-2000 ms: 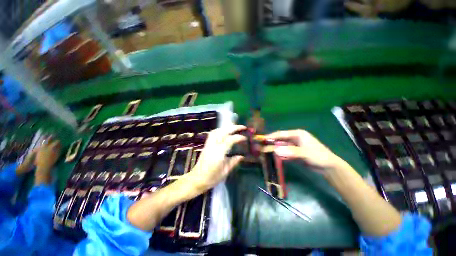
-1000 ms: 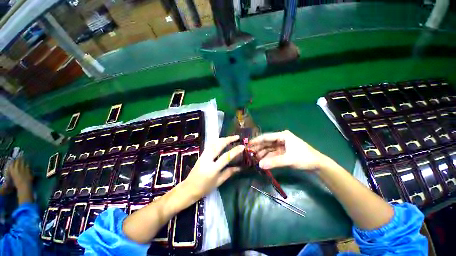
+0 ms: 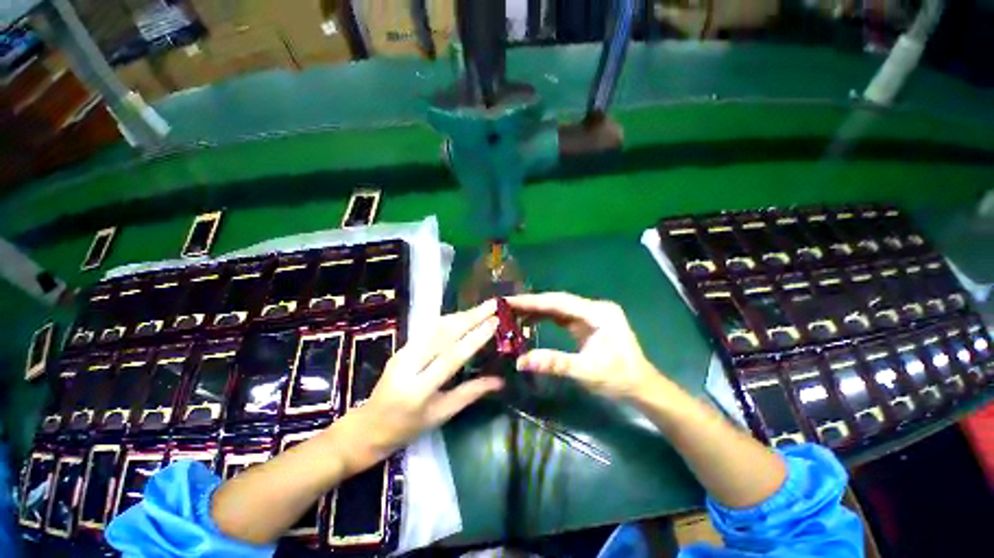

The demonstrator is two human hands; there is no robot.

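A phone unit (image 3: 508,327), seen edge-on as a short red strip, stands between my two hands in front of the press. My right hand (image 3: 583,343) grips it from the right with thumb and fingers. My left hand (image 3: 427,376) is flat beside it, fingertips at its upper left edge; whether it bears any of the unit is hard to tell. The green hand press (image 3: 493,153) stands just behind, its brass tip (image 3: 497,257) pointing down. The brownish fixture under it is mostly hidden by my hands. Thin silver tweezers (image 3: 561,434) lie on the bench below my hands.
The left tray (image 3: 234,360) of phone units lies on a white liner (image 3: 436,480). The right tray (image 3: 828,316) is filled with units. Loose gold-edged frames (image 3: 203,233) lie behind and beside the left tray. The press lever (image 3: 613,60) rises behind the press. A red shape (image 3: 946,480) is at far right.
The view has swung to the right. The long red-edged piece at my right hand, slanting towards the tweezers earlier, now shows as a short upright red strip between my hands. My left fingers have straightened.
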